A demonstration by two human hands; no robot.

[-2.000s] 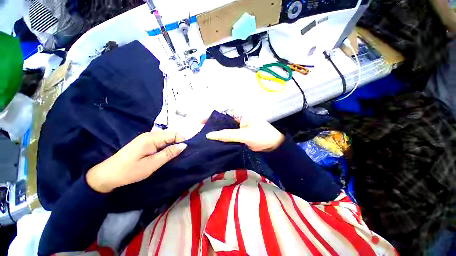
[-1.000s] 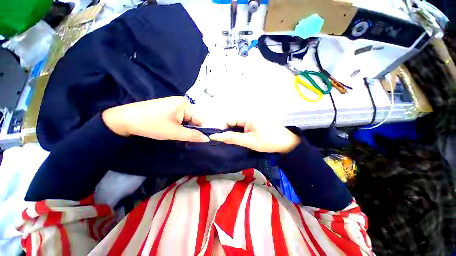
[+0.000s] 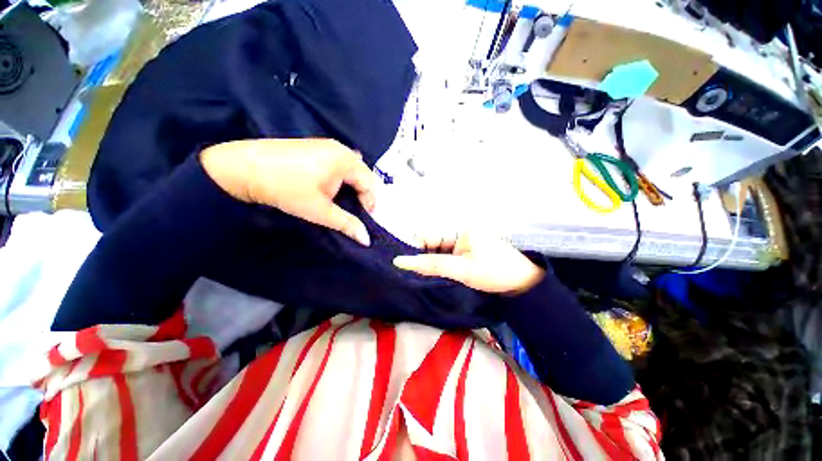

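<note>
The navy garment (image 3: 243, 85) lies heaped on the table left of the needle area, and part of it runs across my lap. My left hand (image 3: 297, 185) pinches its edge between thumb and fingers, palm down. My right hand (image 3: 478, 264) pinches the same edge a little to the right, thumb on top. The cloth between my hands is stretched in a short span in front of the table edge, away from the presser foot (image 3: 503, 94). The fingertips under the cloth are partly hidden.
The white sewing machine (image 3: 671, 135) stands at the upper right with a cardboard piece (image 3: 577, 52) and a mint-green block (image 3: 630, 79). Scissors with yellow and green loops (image 3: 597, 185) and orange-brown snips (image 3: 651, 189) lie right of the needle. A yellow bundle (image 3: 624, 331) is below the table edge.
The view has shifted, so the machine and scissors appear further right. My hands have moved from nearly touching to slightly apart along the edge, with my left hand higher.
</note>
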